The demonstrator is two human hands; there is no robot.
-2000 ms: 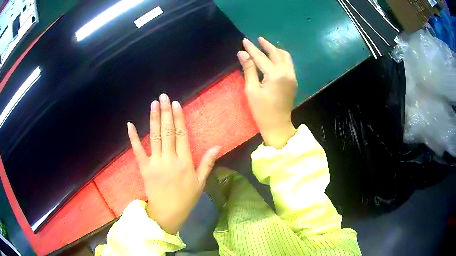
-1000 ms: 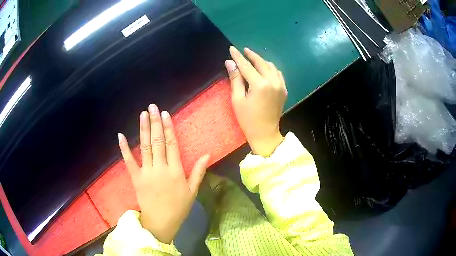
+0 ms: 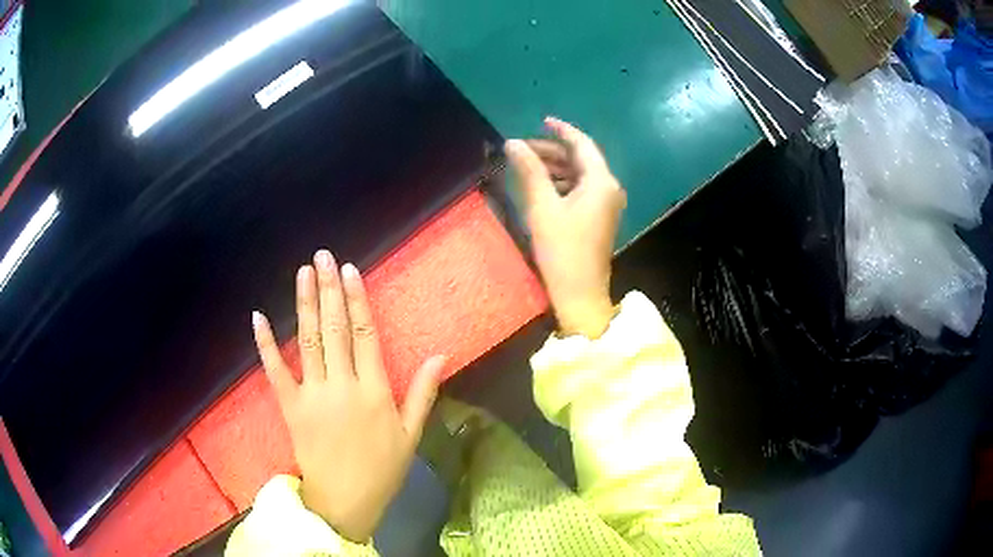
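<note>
A large glossy black panel (image 3: pixel 261 196) with lamp reflections and a small white label lies on red foam pads (image 3: pixel 436 272). My left hand (image 3: pixel 343 381) lies flat with fingers spread, its fingertips on the panel's near edge and its palm over the foam. My right hand (image 3: pixel 572 218) is at the panel's right corner, fingers bent and slightly raised. A dark, blurred patch shows between its fingertips and the corner; I cannot tell whether the fingers pinch anything.
The green bench top (image 3: pixel 588 65) extends behind and to the right. Black strips with white edges (image 3: pixel 751 60) lie at the bench's far right, near brown cardboard (image 3: pixel 855 33). Clear plastic bags (image 3: pixel 909 196) and a black plastic bag (image 3: pixel 751 316) are at right. A white plate edge (image 3: pixel 9 82) shows at far left.
My right hand's fingers have curled and lifted off the panel's corner, where a dark blurred patch now shows. My left hand keeps its place on the edge. The whole view has shifted slightly.
</note>
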